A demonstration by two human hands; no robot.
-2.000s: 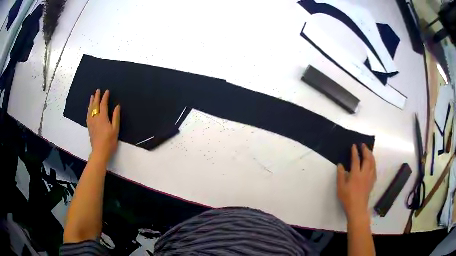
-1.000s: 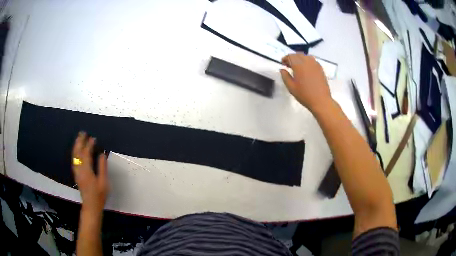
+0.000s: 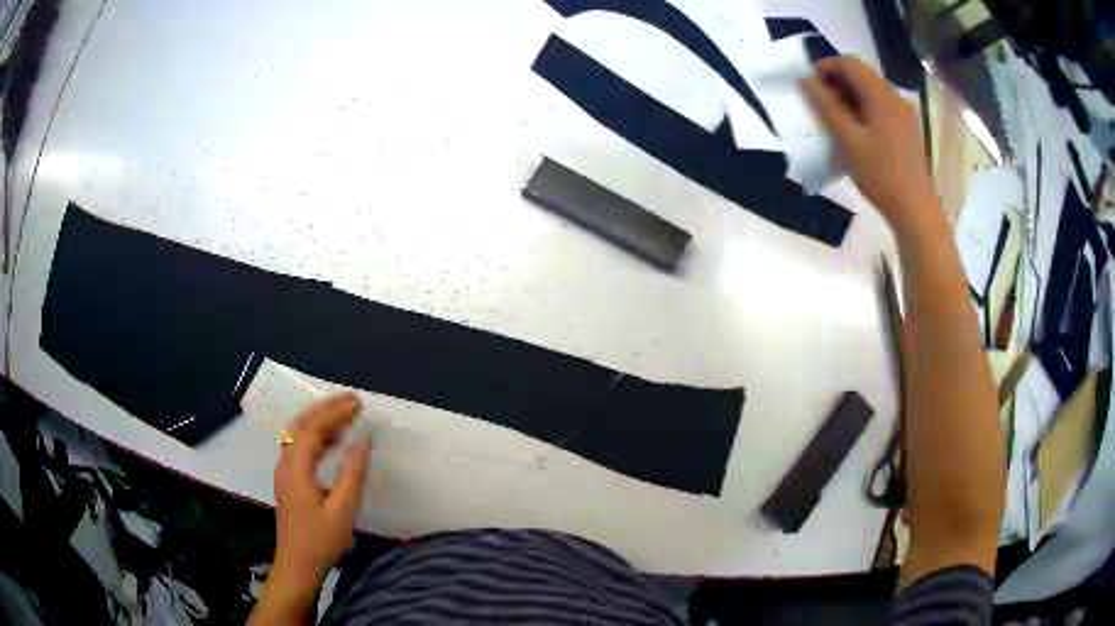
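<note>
The dark fabric (image 3: 404, 349) lies along the table, wide at its left end, with a notch in its lower edge. My left hand (image 3: 320, 483) is just below the notch, empty, with curled fingers partly apart. My right hand (image 3: 871, 128) is at the upper right, closed on a blurred white paper pattern (image 3: 809, 159). Below and left of it lies a bare dark cut piece (image 3: 685, 137). A metal weight (image 3: 608, 213) lies between that piece and the fabric. A second weight (image 3: 817, 461) lies right of the fabric.
Shears (image 3: 889, 471) lie partly hidden by my right forearm. Patterns and fabric pieces are heaped on a tan board (image 3: 1066, 459) at the right. The table's red-trimmed edge runs in front of me, with scraps below.
My right hand has moved up and right, lifting the white pattern off the dark cut piece. My left hand has moved off the fabric, to the right. Earlier, both hands rested on the fabric.
</note>
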